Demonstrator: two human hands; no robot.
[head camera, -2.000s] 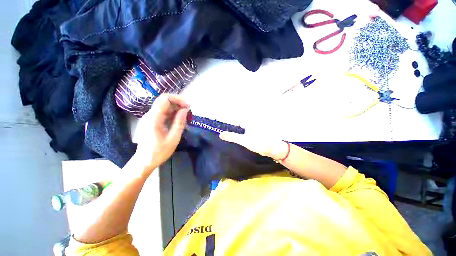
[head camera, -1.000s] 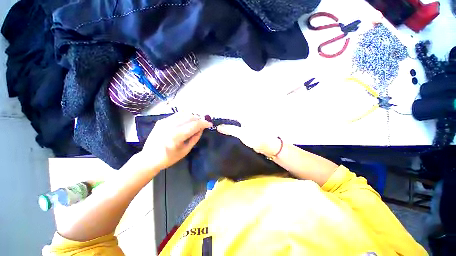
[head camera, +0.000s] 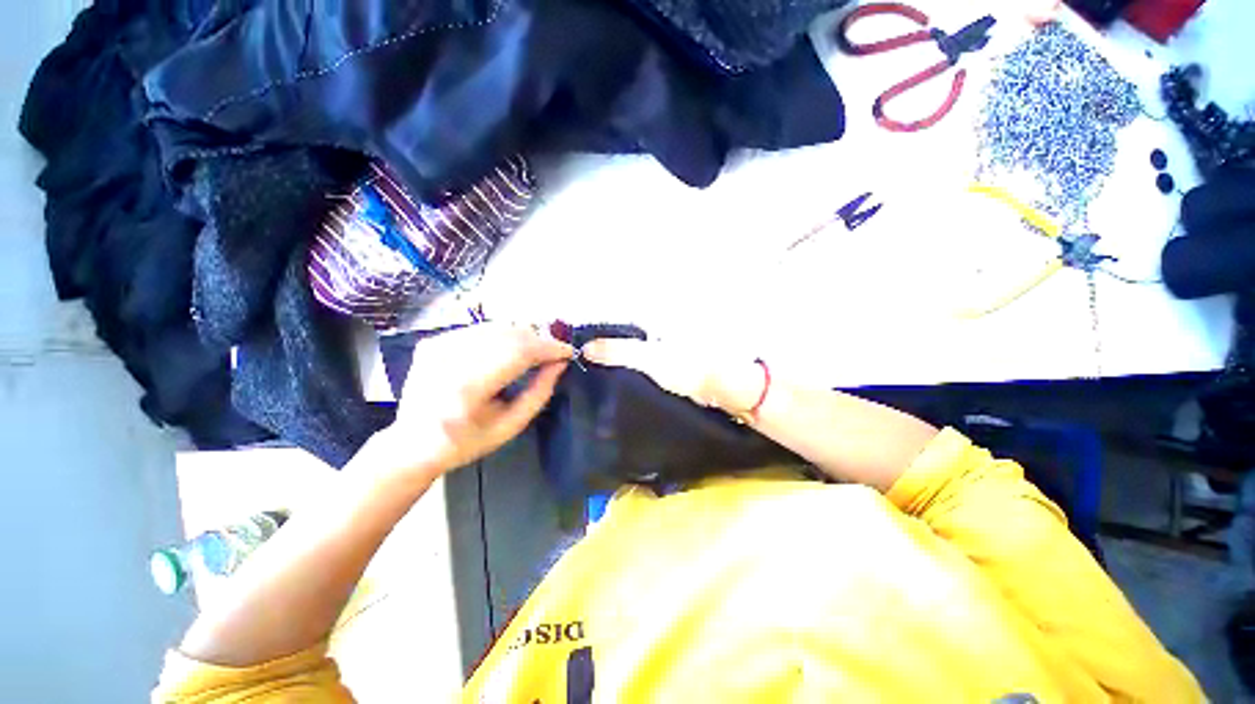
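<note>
A black garment piece (head camera: 633, 420) hangs over the table's front edge onto the lap. Its folded upper edge lies between my hands. My left hand (head camera: 482, 399) pinches this edge from the left with thumb and fingers; a small dark red spot shows at the fingertips. My right hand (head camera: 668, 369) holds the edge from the right. The fingertips of both hands nearly meet. A tiny bright thing shows between them, too small to tell. No needle can be made out.
A striped bundle (head camera: 413, 248) and a black jacket heap (head camera: 330, 83) lie at left. Red-handled cutters (head camera: 919, 65), a small forked tool (head camera: 835, 223), yellow-handled pliers (head camera: 1035, 255) and a glittery silver pile (head camera: 1057, 121) lie on the white table (head camera: 661, 248). A bottle (head camera: 218, 550) is lower left.
Compared with two seconds ago, my hands have come together at the fingertips, and the length of dark edge showing between them is shorter. Since one second ago they have barely moved.
</note>
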